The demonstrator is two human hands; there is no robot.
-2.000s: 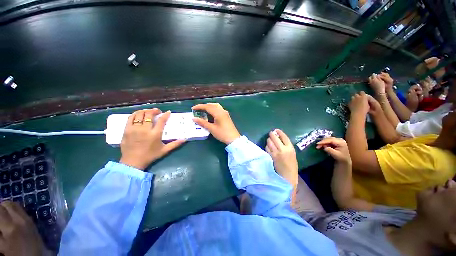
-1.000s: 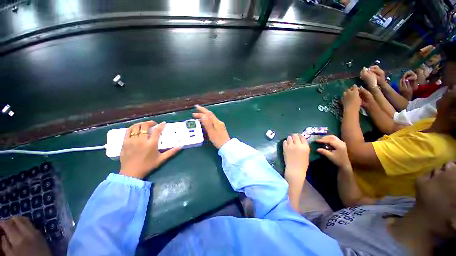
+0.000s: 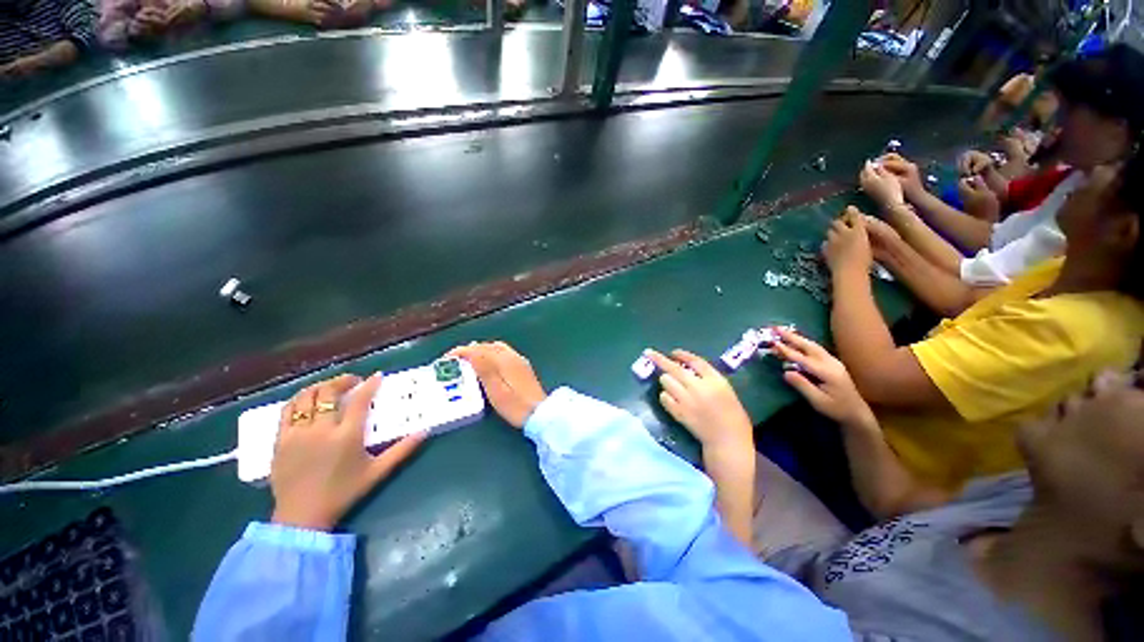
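The white power strip [image 3: 408, 404] lies on the green bench in front of me, its cord running left. My left hand [image 3: 321, 449], with rings, lies over the strip's left half, fingers on its far side and thumb near its near edge. A small square unit with a green-teal face [image 3: 448, 369] sits at the strip's right end. My right hand [image 3: 497, 379] is at the strip's right end, its fingertips at the far edge beside the unit; whether they touch the unit is unclear.
A white unit [image 3: 644, 365] is at a neighbour's fingers on the bench [image 3: 602, 329]. More units [image 3: 745, 347] lie further right. A unit [image 3: 235, 292] lies on the dark conveyor [image 3: 376, 213]. The blister tray [image 3: 69, 579] is at lower left. A green post [image 3: 784, 119] stands beyond.
The view has tilted up and shifted, showing people across the conveyor. My right hand has stayed by the strip's right end. The neighbour's hand has reached the loose white unit.
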